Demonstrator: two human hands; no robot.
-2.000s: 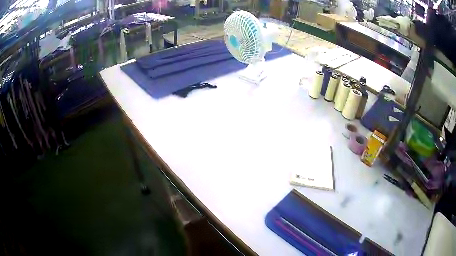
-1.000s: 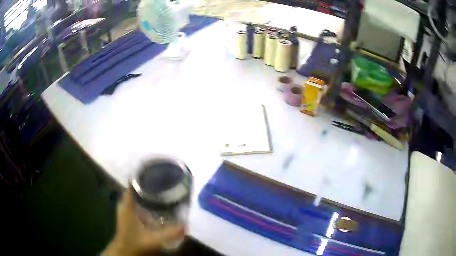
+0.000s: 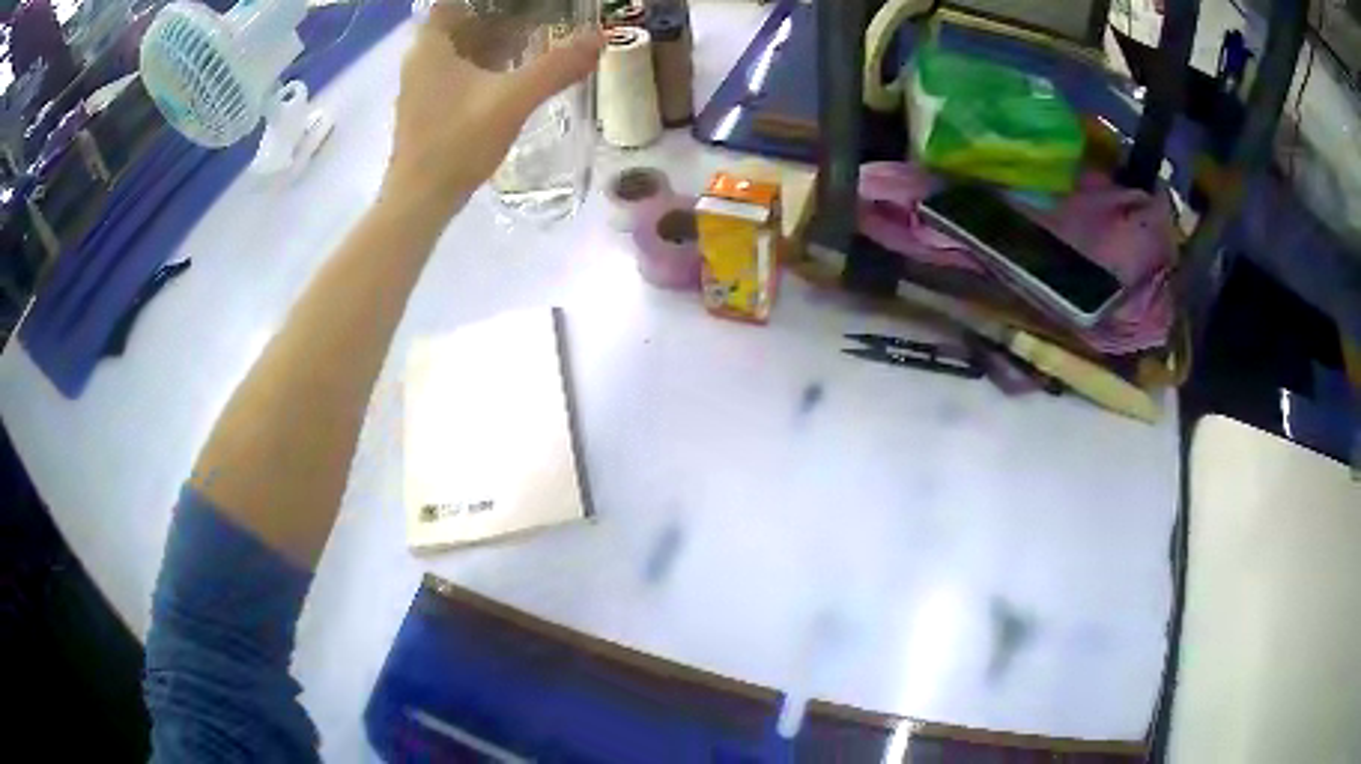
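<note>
My left hand (image 3: pixel 478 97), with a blue sleeve, reaches up from the lower left to the top edge. It is around the upper part of a clear jar (image 3: pixel 545 172), whose top is cut off by the picture edge. The jar's base is at or just above the white table, behind the notebook; I cannot tell if it touches. The glossy blue template (image 3: pixel 582 687), with a brown strip along its far edge, lies at the bottom, partly cut off. My right hand is not in view.
A cream notebook (image 3: pixel 496 433) lies mid-table. Tape rolls (image 3: pixel 672 246), an orange carton (image 3: pixel 739 246) and thread cones (image 3: pixel 629 90) are near the jar. Black snips (image 3: pixel 914 354), a phone (image 3: pixel 1022 254) on purple cloth and a green packet (image 3: pixel 993 127) lie right. A fan (image 3: pixel 202 75) stands left.
My left hand and the jar came into view low at the left, then moved up and away to beside the thread cones. The view has shifted right and closer to the rack side.
</note>
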